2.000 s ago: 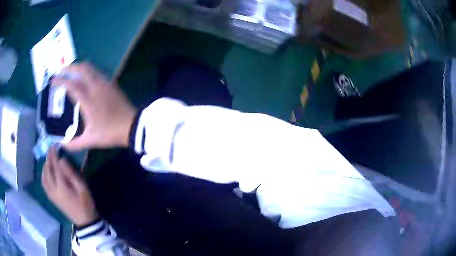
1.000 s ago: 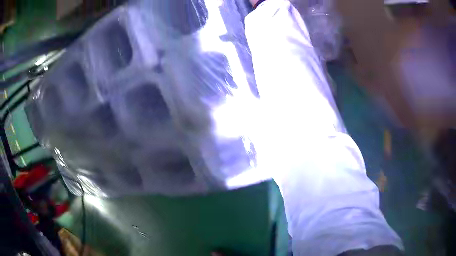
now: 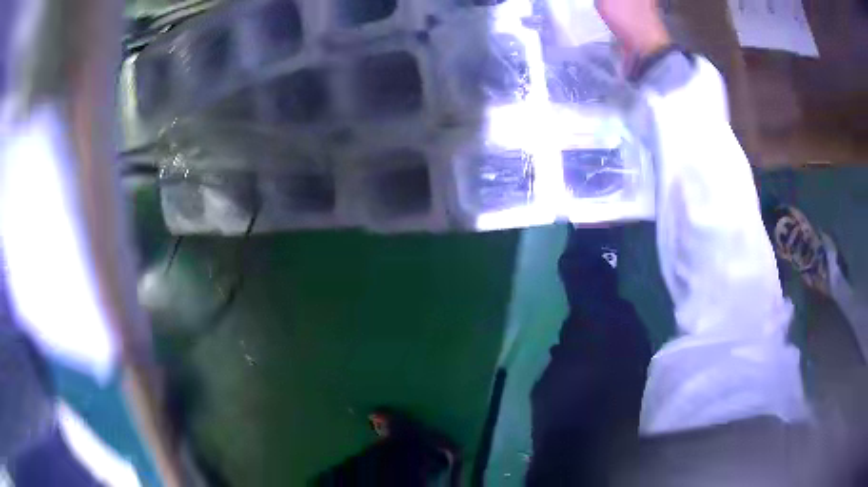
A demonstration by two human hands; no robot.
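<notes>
A large stack or sheet of shiny clear trays (image 3: 443,195) with rows of square pockets spans the upper part of the view. My right hand (image 3: 636,27) is at the top, partly cut off by the picture's edge, over the trays' right end. A pale flat piece (image 3: 579,21) lies just left of my fingers. Blur and glare hide whether my hand grips it or a tray. My left hand is out of the picture.
A brown carton (image 3: 804,109) with a white paper (image 3: 776,24) stands right of the trays. The blurred bench edge (image 3: 105,190) runs down the left, with white items (image 3: 57,238) beside it. Dark legs or feet show low over the green floor (image 3: 381,314).
The view has swung from the bench to the trays. My right hand has left the black-and-white device; my left hand has gone out of view. The trays now show higher in the picture.
</notes>
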